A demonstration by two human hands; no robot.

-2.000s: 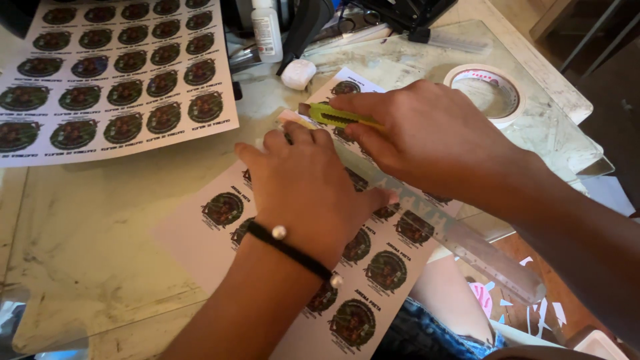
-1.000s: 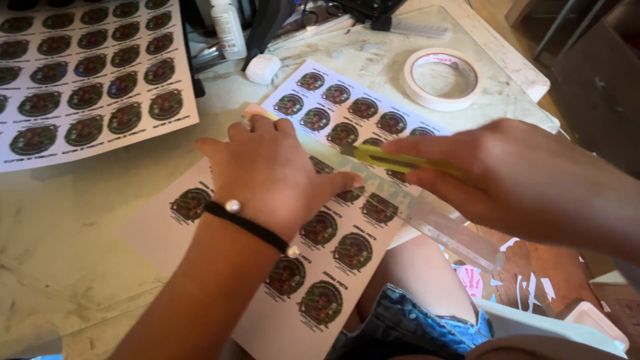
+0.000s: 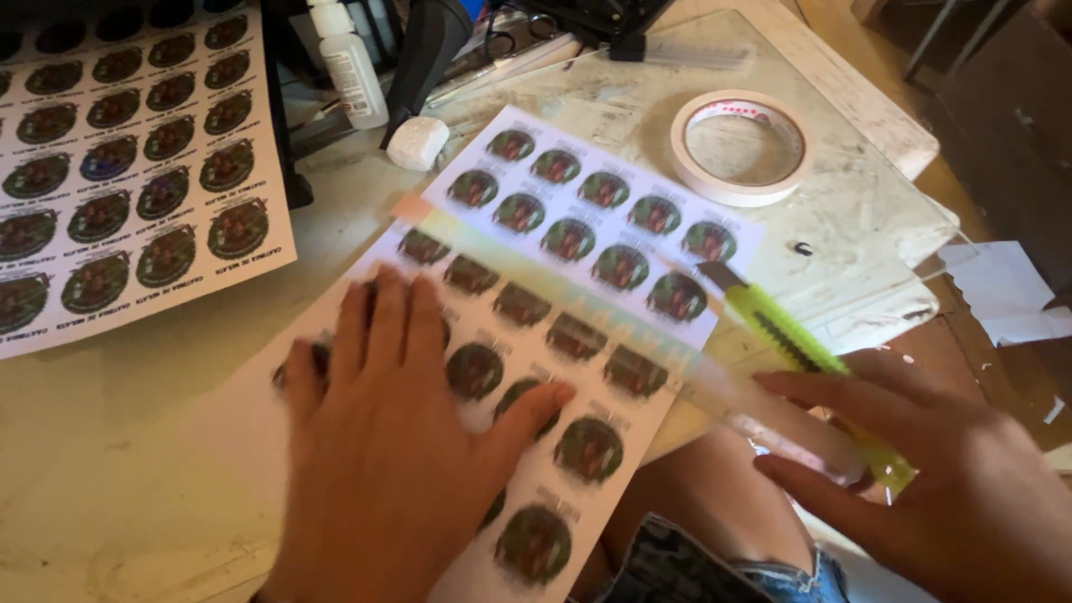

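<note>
My left hand [image 3: 402, 419] lies with spread fingers on a printed sheet of round labels [image 3: 586, 452] and grips nothing. In my right hand [image 3: 930, 452] is a yellow-green snap-off utility knife [image 3: 787, 331], its blade pointing up and left. A clear plastic ruler [image 3: 553, 289] lies slantwise across the labels, beyond my left fingertips; its right end is beside my right fingers, blurred. Past the ruler is a strip of labels [image 3: 569, 239] with two rows showing. Whether this strip is cut free from the sheet, I cannot tell.
A roll of masking tape [image 3: 741, 194] rests on the glass sheet [image 3: 846, 109] at the right. Farther back are a white eraser-like block [image 3: 418, 143], a small white bottle [image 3: 350, 75] and scissors [image 3: 501, 40]. Another label sheet [image 3: 188, 280] is at the left. Paper scraps [image 3: 1013, 289] lie below, right.
My left hand has come off the ruler onto the labels nearer me. My right hand has moved right with the knife, away from the middle of the sheet, uncovering more labels.
</note>
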